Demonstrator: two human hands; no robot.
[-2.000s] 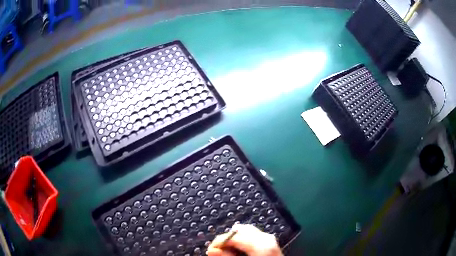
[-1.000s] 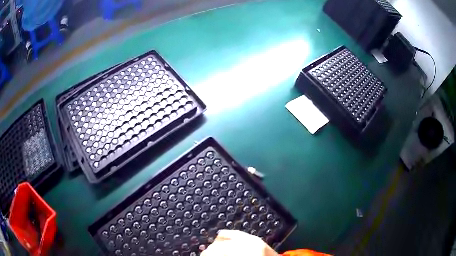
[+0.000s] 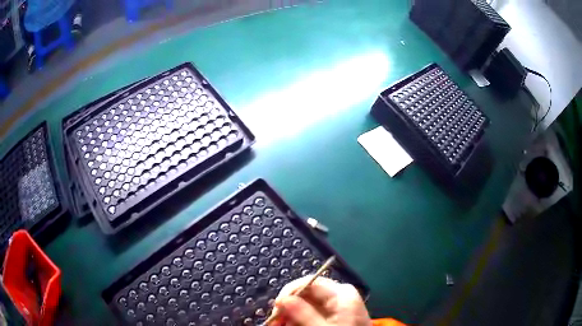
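Observation:
My right hand (image 3: 325,300), bare with an orange sleeve edge, is at the bottom over the right part of the working tray. It holds a thin light brown stick (image 3: 317,275) like a pen; its upper end points up and right, its lower end down and left. The black tray (image 3: 182,255) has rows of round pockets with small dark components with shiny rings. The tray's near side is cut off by the picture's edge, and my hand hides some pockets. Whether the stick touches a component I cannot tell. My left hand is out of the picture.
A bright tray (image 3: 153,137) lies askew on another at upper left. A partly filled tray (image 3: 32,184) and red bin (image 3: 30,280) are far left. A silver-white tool (image 3: 316,224) lies beyond the working tray. A tray stack (image 3: 440,114), white slip (image 3: 385,151) and taller stack (image 3: 459,32) are right.
The view has shifted, so the trays sit lower and further left than at first. My right hand has tilted and the stick shows again, after being hidden one second ago.

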